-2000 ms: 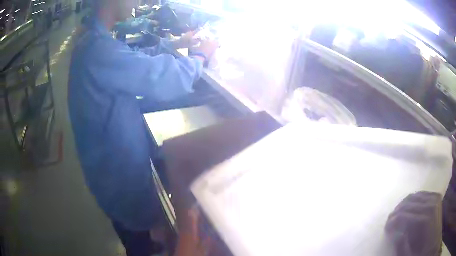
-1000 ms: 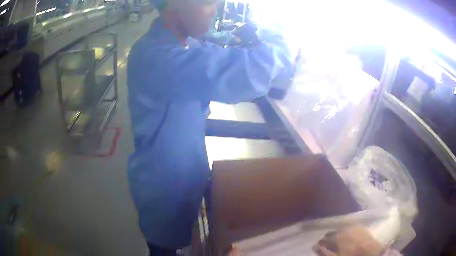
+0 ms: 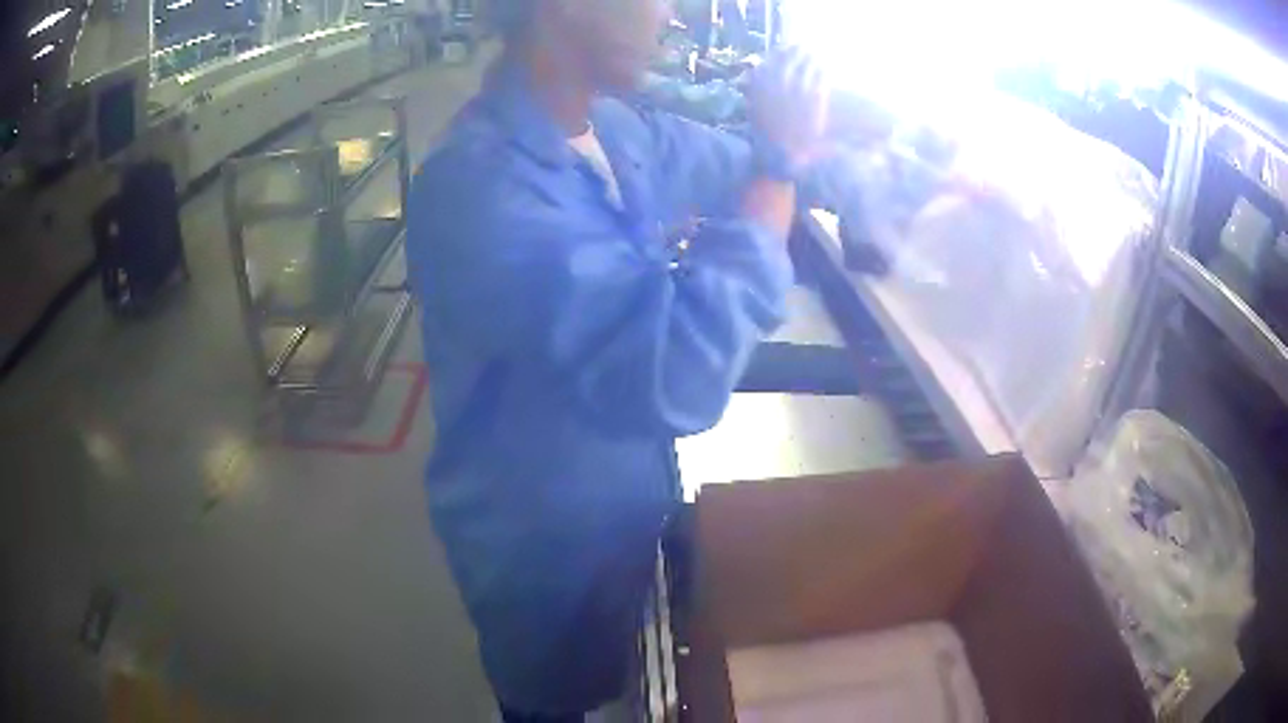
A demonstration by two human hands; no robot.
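An open brown carton [image 3: 848,544] stands at the lower right, cut off by the bottom edge. A white shallow slab with a raised rim, which looks like a foam tray [image 3: 862,681], lies low inside it. Neither of my hands is in the picture. The near side of the carton is out of view.
A person in a blue smock [image 3: 565,325] stands left of the carton, handling a large clear plastic bag [image 3: 1038,269]. White-topped slabs [image 3: 805,435] lie on the line behind the carton. Crumpled plastic bags [image 3: 1172,537] lie at right. A metal rack [image 3: 318,269] stands at left.
The white tray, earlier under my hand above the carton, now lies inside it. My hands have left the picture. The view has shifted, and the person in blue has raised a hand.
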